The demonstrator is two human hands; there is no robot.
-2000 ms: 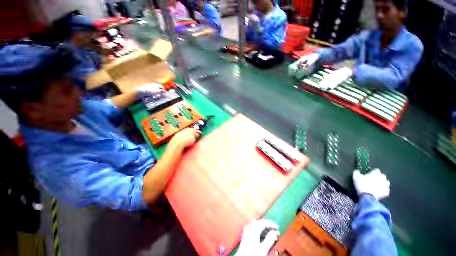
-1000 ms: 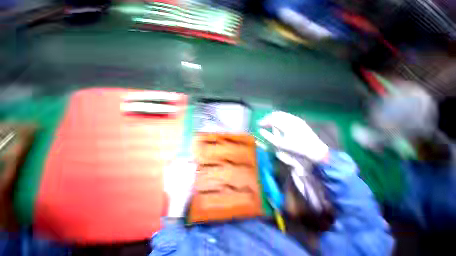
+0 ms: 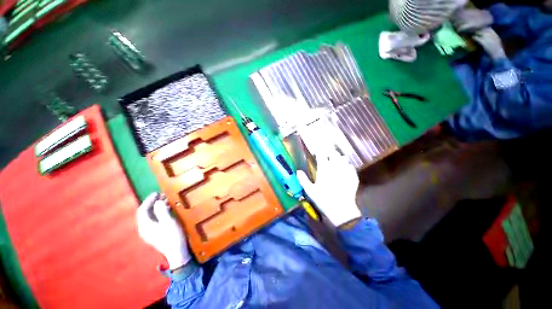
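Note:
The orange-brown fixture [image 3: 221, 212] has three empty recessed pockets. My left gloved hand [image 3: 163, 228] is at its left edge, fingers loosely curled and apart, with nothing seen in them. My right gloved hand [image 3: 331, 184] reaches over the near side of the stacked metal plates [image 3: 321, 78]. Its fingertips merge with bright glare on the plates, so whether it grips one cannot be told. The teal electric screwdriver [image 3: 272, 156] lies between the fixture and my right hand. The black tray of tiny screws [image 3: 175, 110] sits above the fixture.
Two modules [image 3: 65, 152] lie at the top of the red sheet [image 3: 78, 223] on the left. Circuit boards [image 3: 89, 71] lie on the dark green belt beyond. Dark-handled nippers [image 3: 402, 106] lie right of the plates. A neighbour's blue sleeve [image 3: 496, 99] and a round ribbed fan are at upper right.
The view has swung right and down. My right hand has moved from above the fixture's right side to the stacked plates. My left hand remains beside the fixture's left edge.

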